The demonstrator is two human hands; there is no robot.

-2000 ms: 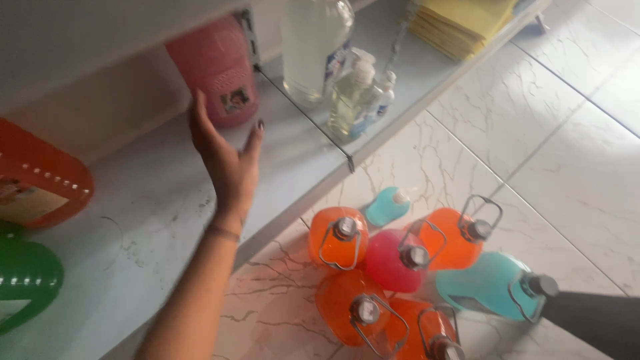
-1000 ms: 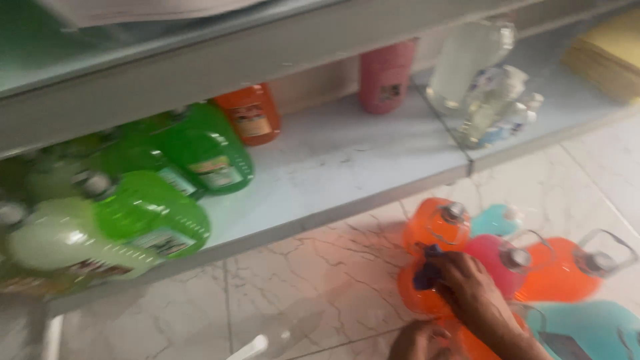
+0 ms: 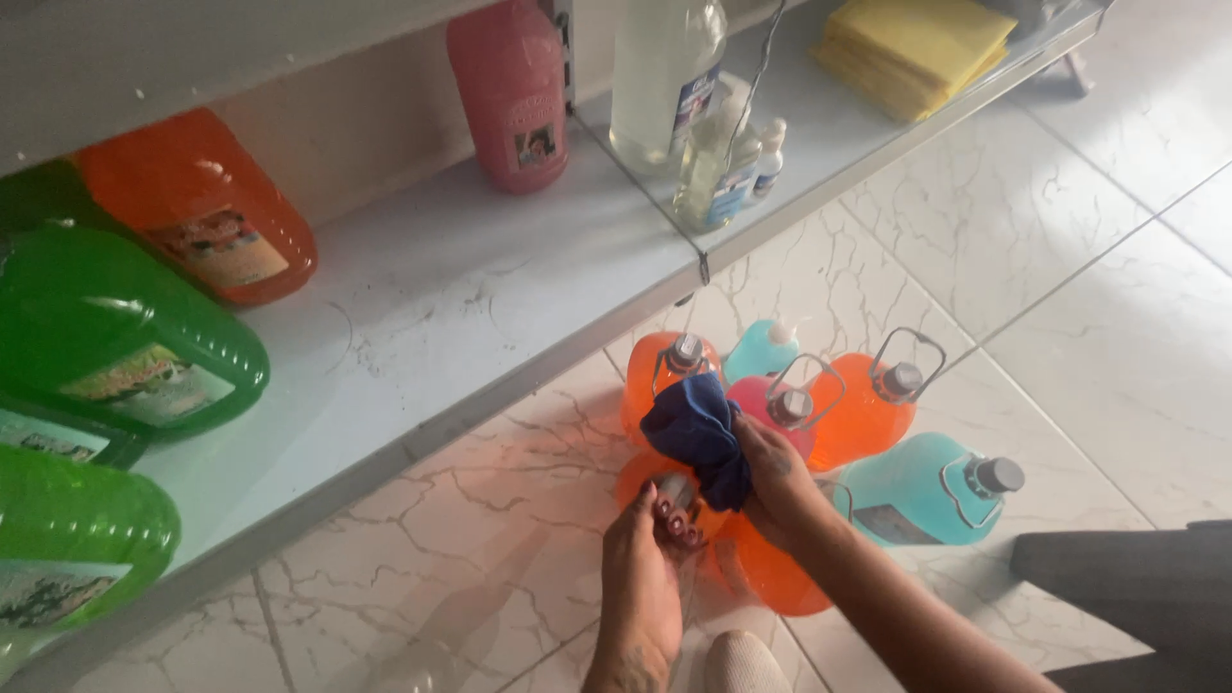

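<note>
A dark blue cloth (image 3: pixel 701 433) is bunched in my right hand (image 3: pixel 775 472), above a group of bottles on the floor. My left hand (image 3: pixel 643 568) has its fingers curled at the grey cap (image 3: pixel 674 489) of an orange bottle (image 3: pixel 640 474); whether it grips the cap is hard to tell. Around the hands stand another orange bottle (image 3: pixel 654 361), a pink bottle (image 3: pixel 751 395), an orange bottle with a wire-like handle (image 3: pixel 861 414), and a turquoise bottle (image 3: pixel 910 481). A small turquoise bottle (image 3: pixel 760 351) is behind them. One more orange bottle (image 3: pixel 784 577) is partly hidden by my right forearm.
The low shelf (image 3: pixel 433 308) holds green bottles (image 3: pixel 125 327), an orange bottle (image 3: pixel 207 212), a pink bottle (image 3: pixel 515 106), clear bottles (image 3: pixel 654 87) and yellow folded cloths (image 3: pixel 910 48). Its metal edge runs beside the floor bottles. A shoe tip (image 3: pixel 743 664) shows at the bottom.
Two seconds ago a hand reached to the pink bottle on the shelf; both hands are now over the floor bottles. The blue cloth, at the orange bottles one second ago, is now lifted more plainly into view.
</note>
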